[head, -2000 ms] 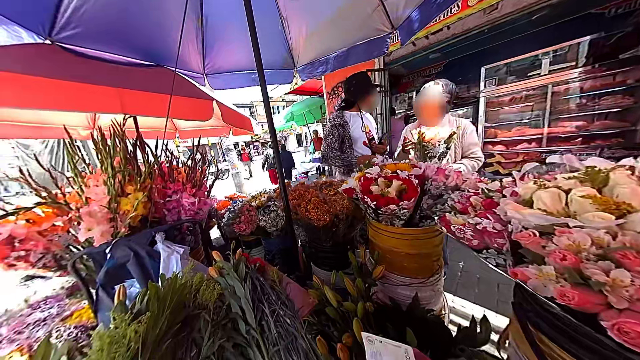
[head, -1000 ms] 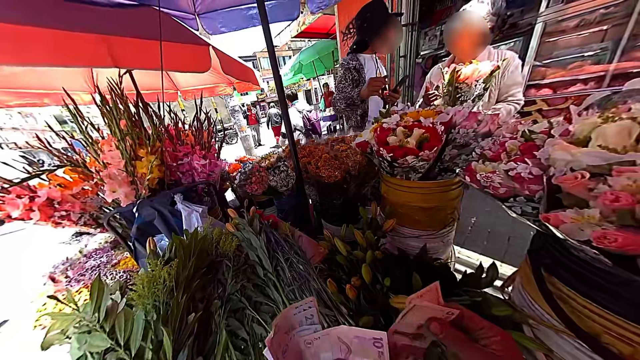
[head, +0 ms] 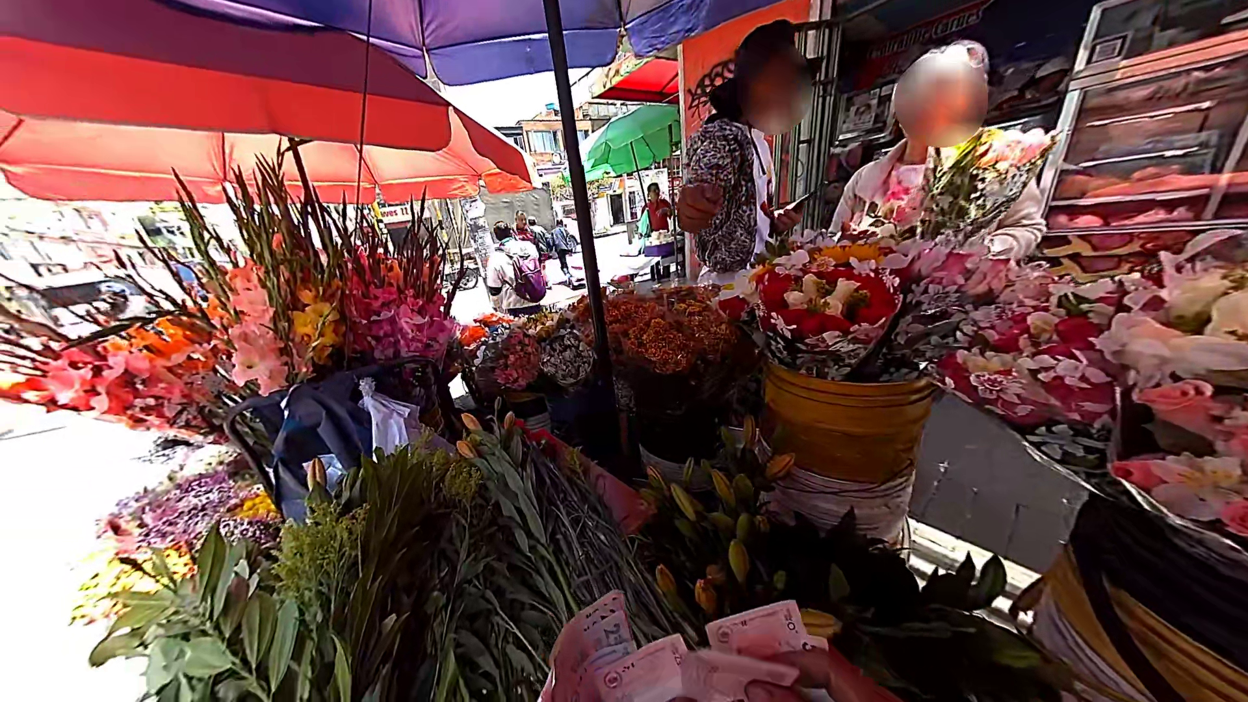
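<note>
Several pinkish banknotes point(head: 643, 673) fan out at the bottom edge of the head view, low in front of the cut greenery. Fingers of my right hand point(head: 829, 673) show at their right side, closed on banknotes; the palm lies below the frame. My left hand cannot be made out, and whatever supports the notes at the left is hidden. Behind the notes are leafy green stems point(head: 468, 546) and closed lily buds point(head: 731, 536). A yellow bucket point(head: 846, 419) of wrapped bouquets point(head: 829, 302) stands farther back.
A dark umbrella pole point(head: 581, 195) rises mid-view. Gladioli point(head: 263, 322) and a dark blue bag point(head: 322, 439) stand left; more wrapped bouquets point(head: 1189, 390) are at right. Beyond the bucket, a person in a dark hat point(head: 731, 195) stands beside another person holding a bouquet point(head: 985, 180).
The banknotes and my right hand have come into view at the bottom since the first frame. The person in the dark hat has a hand raised that was lower one second ago.
</note>
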